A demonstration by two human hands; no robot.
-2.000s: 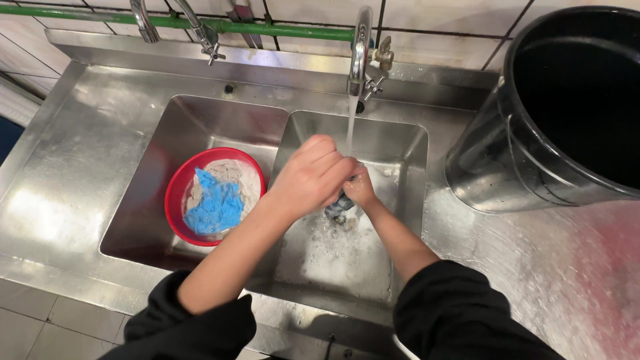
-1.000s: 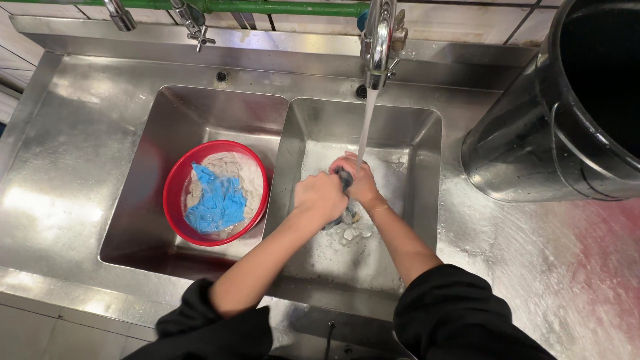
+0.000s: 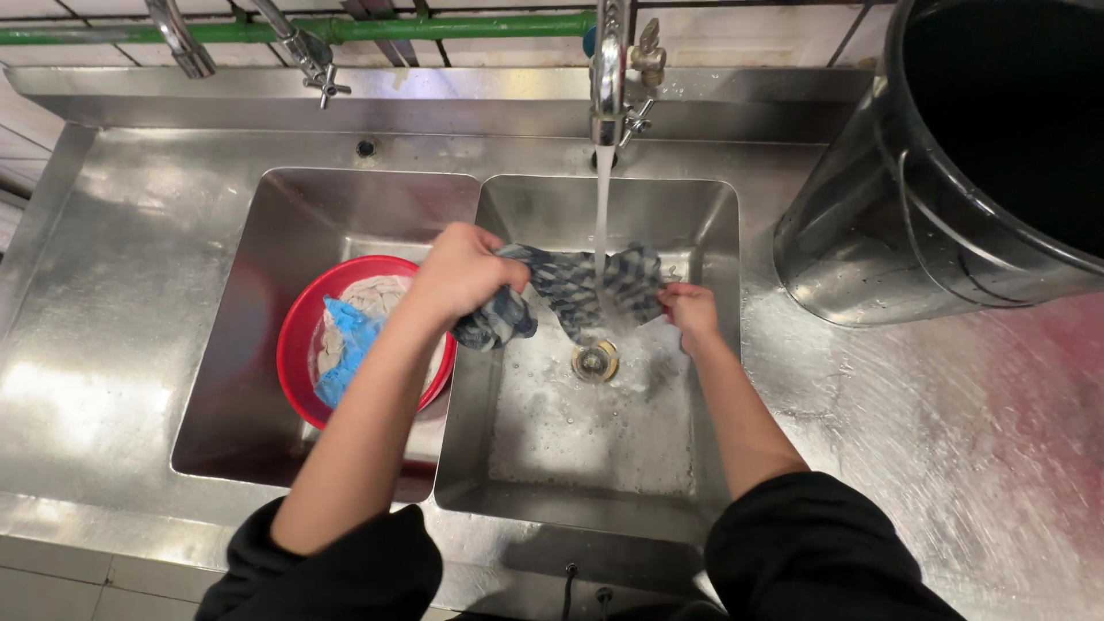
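A dark grey and white patterned cloth is stretched between my hands over the right basin. My left hand grips its bunched left part above the divider. My right hand pinches its right end near the basin's right wall. Water pours onto the cloth from the chrome faucet. Below lies the drain, with suds on the basin floor. In the left basin, partly behind my left forearm, a red bowl holds a blue cloth and pale cloths.
A large black bucket stands on the steel counter to the right. Behind the left basin are a second faucet and a cross-handled tap. A green pipe runs along the tiled wall. The steel divider separates the basins.
The dark cloth, bunched between my close hands earlier, is now spread out under the water. My hands have moved apart, left and right.
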